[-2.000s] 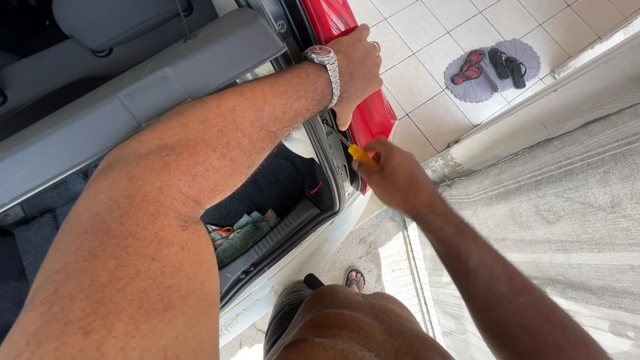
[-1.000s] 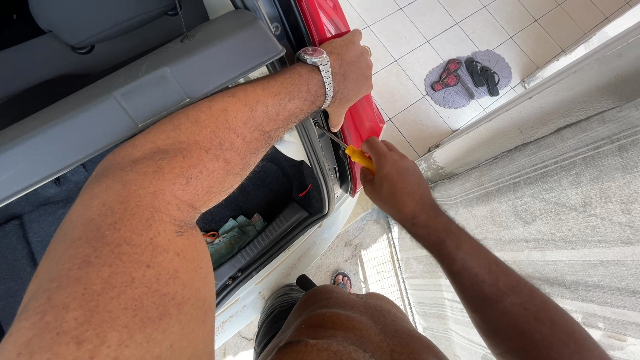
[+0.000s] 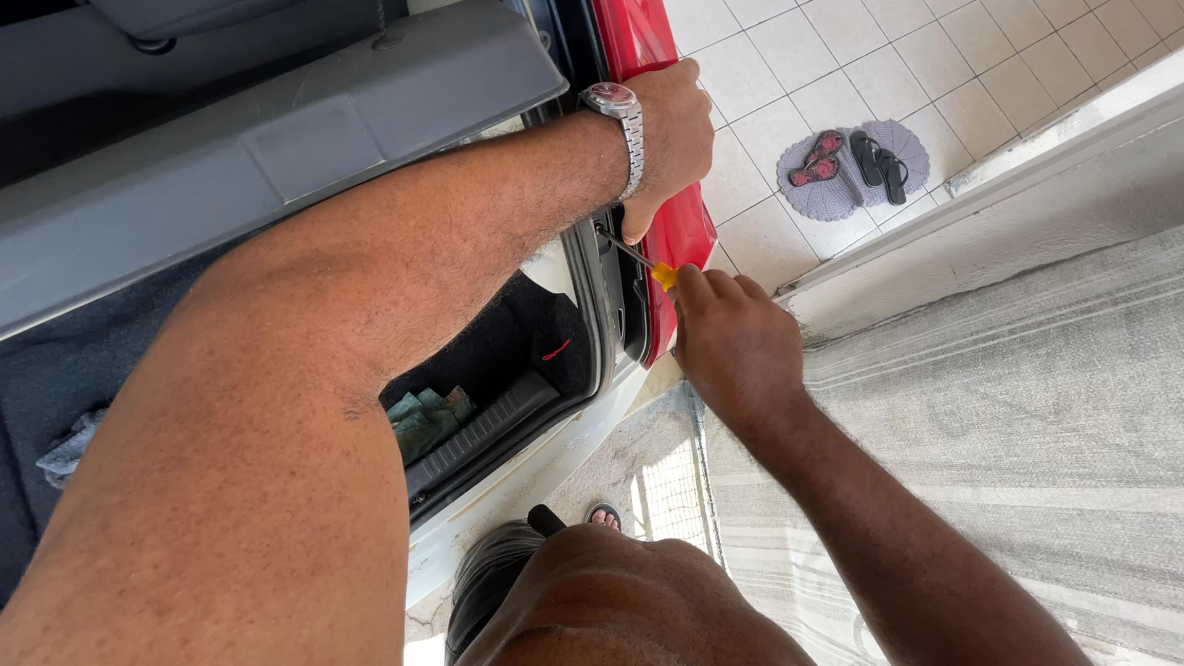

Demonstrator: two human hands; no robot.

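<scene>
My right hand (image 3: 738,347) is closed around the yellow handle of a screwdriver (image 3: 664,275). The thin metal shaft slants up and left, its tip at the dark recess of the door-opening frame (image 3: 606,268) beside the red tail light (image 3: 683,231) of a car. My left hand (image 3: 668,129), with a metal-band wristwatch (image 3: 615,97) on its wrist, rests over the tail light, thumb pointing down near the screwdriver's shaft. Its fingertips curl over the far side and are partly hidden. Whether the tip sits in a screw head cannot be made out.
A grey parcel shelf (image 3: 305,148) spans the open trunk. Crumpled greenish cloth or paper (image 3: 430,421) lies by the trunk sill (image 3: 490,425). To the right are a wall ledge (image 3: 971,194), a large grey fabric (image 3: 1008,398), and two pairs of sandals on a round mat (image 3: 856,199).
Both hands keep to the same places at the tail light, and the screwdriver stays in my right hand. Its shaft shows more plainly now than two seconds ago.
</scene>
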